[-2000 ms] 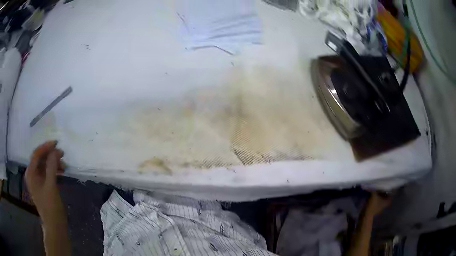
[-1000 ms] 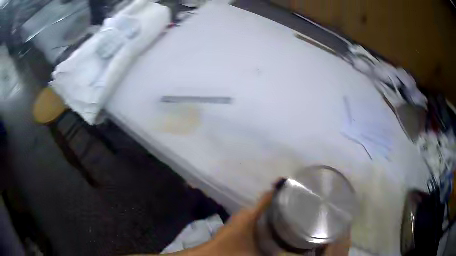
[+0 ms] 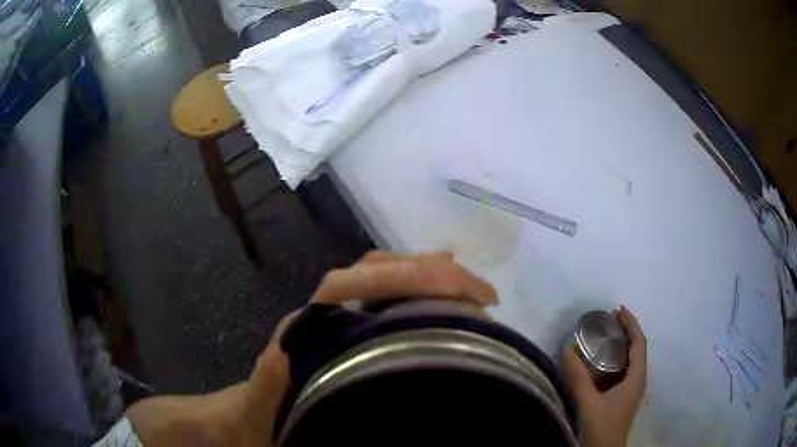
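A large round vessel, possibly a flask, is very close to the camera, with a dark opening or top and a shiny metal rim; its lower part is cut off by the picture's edge. My left hand is wrapped around its far and left side. My right hand, partly hidden by the vessel, holds a small round brushed-steel lid or cup between thumb and fingers. A thin grey metal ruler lies on the white table, beyond both hands.
A bulky white cloth pile lies at the table's left end with a tied bundle on it. A round wooden stool stands beside it. White pieces with thin blue lines lie at the right.
The view has swung left and the steel cylinder seen earlier is now near my face. The small steel lid or cup now shows apart from the vessel, in my right hand.
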